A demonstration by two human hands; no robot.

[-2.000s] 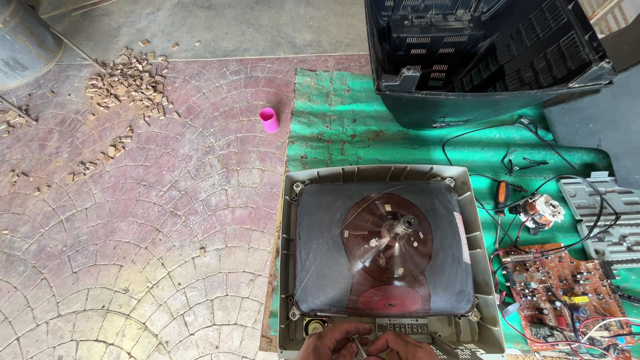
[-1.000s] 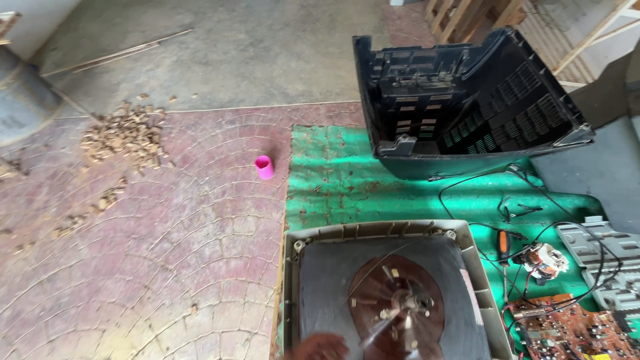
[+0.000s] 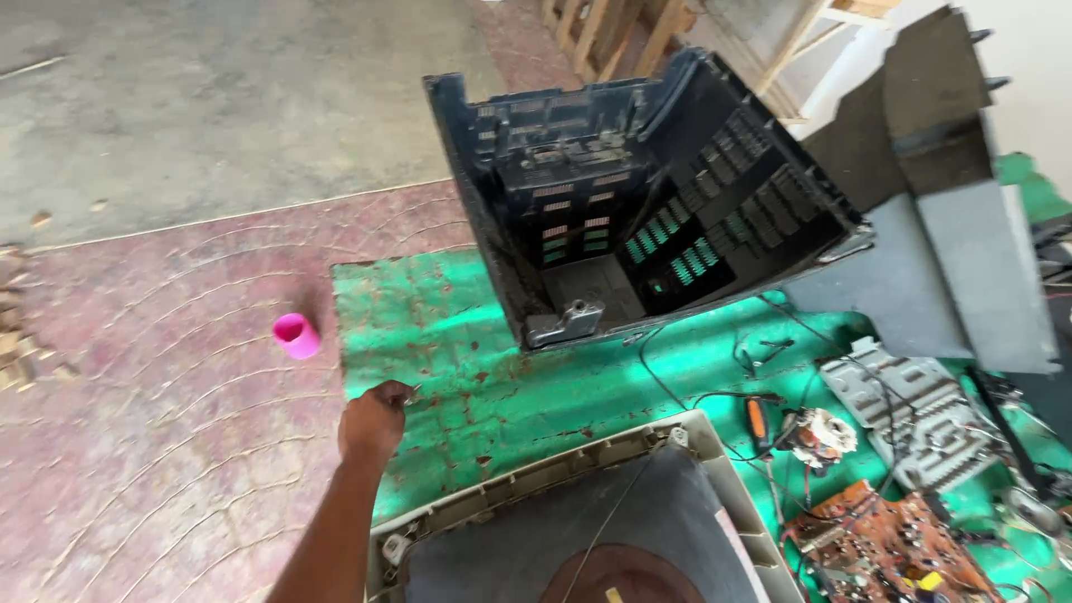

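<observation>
My left hand (image 3: 374,419) reaches out over the left edge of the green sheet (image 3: 452,335), its fingers closed on a small shiny piece I cannot make out. Beyond it, on the paved floor, a pink plastic cup (image 3: 296,336) lies tilted with its mouth showing. Below and right of the hand is the back of a television picture tube (image 3: 536,528), set in its grey plastic front frame (image 3: 578,452). A thin wire crosses the tube. My right hand is out of view.
A black plastic television back shell (image 3: 502,243) stands open beyond the tube. To the right lie an orange-handled screwdriver (image 3: 757,423), a deflection coil (image 3: 821,437), a grey tool case (image 3: 921,419), a brown circuit board (image 3: 888,544) and loose cables. Wood chips (image 3: 17,352) lie far left.
Two seconds ago both hands were together at the tube's near edge. Now my left hand is out beyond the frame's far left corner, near the pink cup. The view has swung to the right.
</observation>
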